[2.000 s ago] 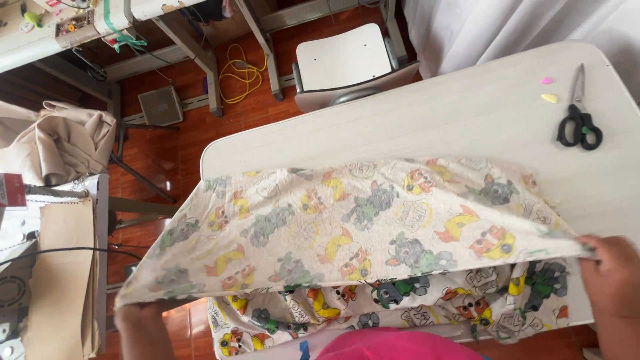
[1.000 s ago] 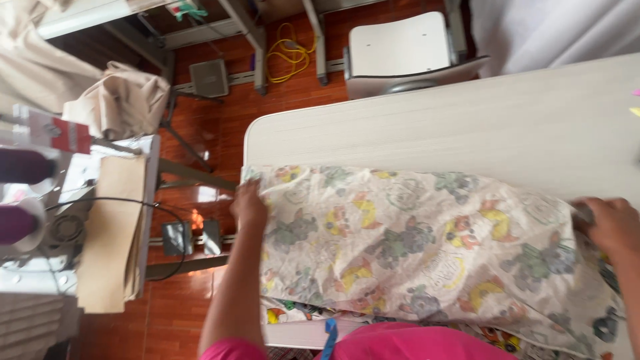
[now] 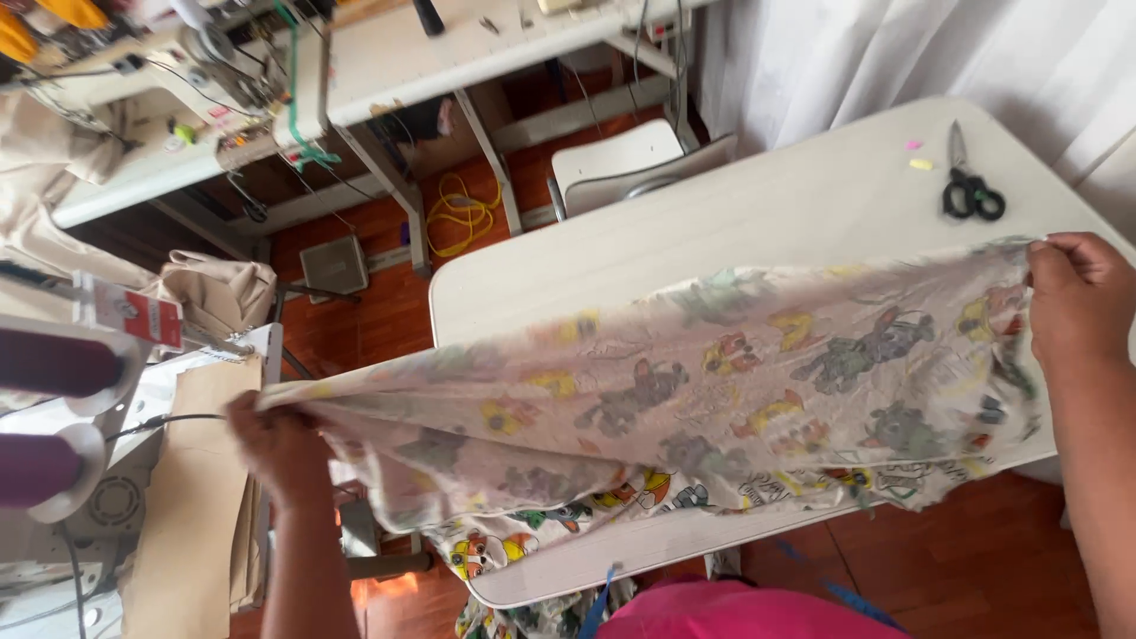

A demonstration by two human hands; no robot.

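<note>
A thin white fabric printed with cartoon dogs (image 3: 692, 382) is stretched between my two hands over the near part of a white table (image 3: 568, 266). My left hand (image 3: 280, 435) grips its left corner, past the table's left end. At the right, my right hand (image 3: 1078, 275) pinches the upper right corner between thumb and fingers. The cloth's paler side faces up; brighter print shows along its lower edge. Black-handled scissors (image 3: 972, 193) lie beyond my right hand, beside small pink (image 3: 914, 145) and yellow (image 3: 921, 164) pieces.
Purple thread cones (image 3: 53, 364) and brown paper pieces (image 3: 191, 497) are at the left. A white chair (image 3: 621, 160) stands against the table's far side. Farther back is a sewing machine (image 3: 195, 80) on a bench. A white curtain (image 3: 852, 71) hangs at the right.
The fabric lay spread on the table one second ago; now its left end is lifted and pulled taut past the table's end. Both hands have moved outward with it. The view has shifted.
</note>
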